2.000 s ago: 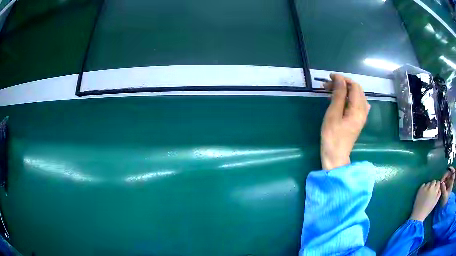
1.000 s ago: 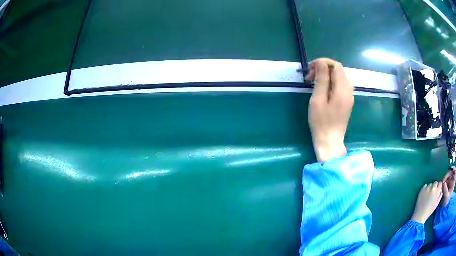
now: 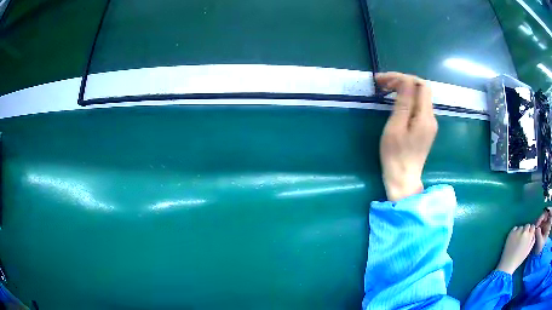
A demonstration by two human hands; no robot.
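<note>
My right hand, bare with a blue sleeve, is over the corner where the black strips meet. Its fingers are bent and its fingertips are slightly blurred. A dark spot shows at the fingertips; I cannot tell if it is a held piece or the strip behind. The black strips edge a large glossy clear panel, which overlaps a white band on the green bench. My left hand is not in view.
An open clear-grey bin with black and white pieces stands at the right. A dark shiny heap lies beyond it. Another person's hands are together at the lower right edge. A bit of blue shows at the lower left corner.
My right hand moved left to the strip corner, then slightly right. The small dark piece at its fingertips earlier is no longer clearly distinguishable. The view has shifted slightly.
</note>
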